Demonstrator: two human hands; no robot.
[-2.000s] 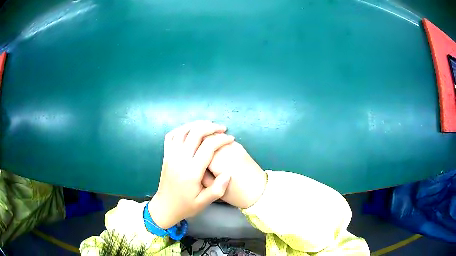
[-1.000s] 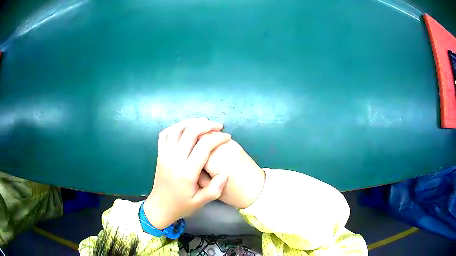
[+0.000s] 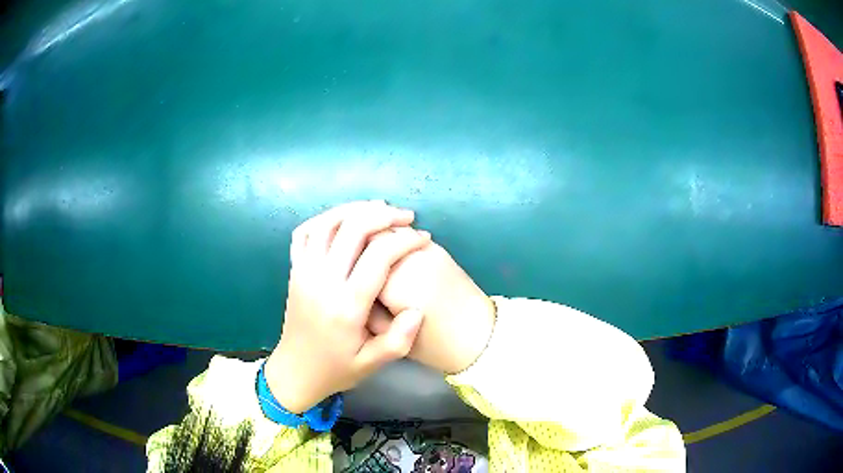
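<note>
My left hand (image 3: 335,291) is folded over my right hand (image 3: 442,300) at the near edge of the green surface (image 3: 555,102). Its fingers wrap over the back of my right hand, and its thumb lies below. The fingers of my right hand are mostly hidden beneath. No work part shows in either hand. A blue strap (image 3: 282,411) is around my left wrist. A thin bracelet is around my right wrist. At the far right edge lies an orange-red foam carrier (image 3: 821,111), cut off by the picture. A sliver of a dark thing shows on it.
A blue garment of a neighbouring person (image 3: 786,369) is at the lower right, and a yellow-green garment (image 3: 55,379) at the lower left. Yellow floor lines cross the dark floor. A printed garment front (image 3: 407,450) shows below my hands. Dark hair strands show at the lower left.
My hands stay clasped and sit slightly higher in the picture. Less of the right foam carrier shows. The red edge seen earlier at the upper left is out of view.
</note>
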